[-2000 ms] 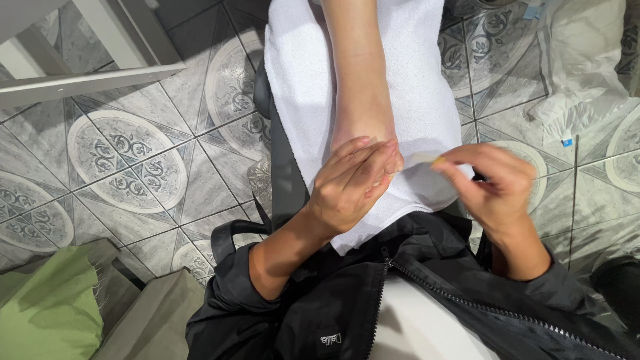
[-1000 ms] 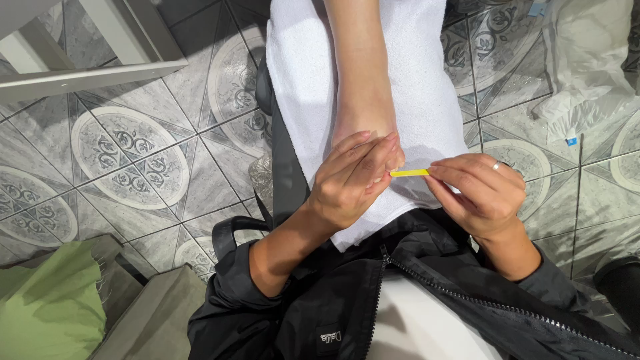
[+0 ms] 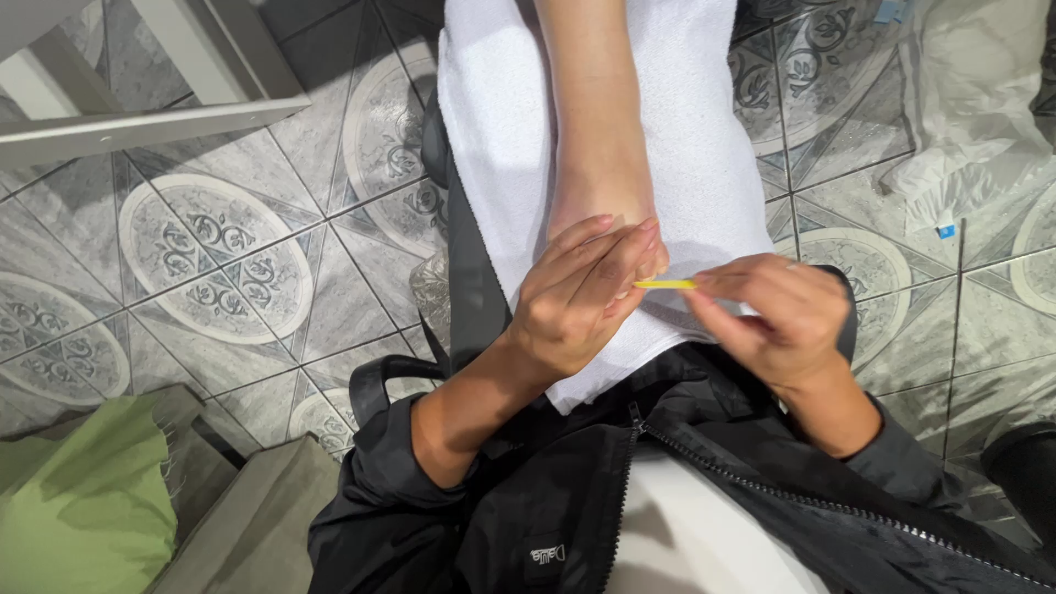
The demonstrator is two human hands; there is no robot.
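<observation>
Another person's bare foot [image 3: 602,181] rests on a white towel [image 3: 701,148] spread over my lap. My left hand [image 3: 573,293] is wrapped over the front of the foot, with its fingers about the toes, so most of the toes are hidden. Between the thumb and fingers of my right hand [image 3: 767,309] is a thin yellow nail file [image 3: 665,285], its far end at the toes beside my left fingertips. Whether the file touches a nail cannot be told. The right hand is slightly blurred.
A grey-white slatted frame [image 3: 157,128] stands at upper left. Green cloth [image 3: 91,495] lies over a grey surface at lower left. Crumpled clear plastic [image 3: 973,99] is on the patterned tile floor [image 3: 214,256] at upper right. A dark strap loop [image 3: 371,384] sits beside my left forearm.
Two seconds ago the file was held away from the toes and looked blurred; it now lies level with its end at them. My left hand has stayed around the front of the foot.
</observation>
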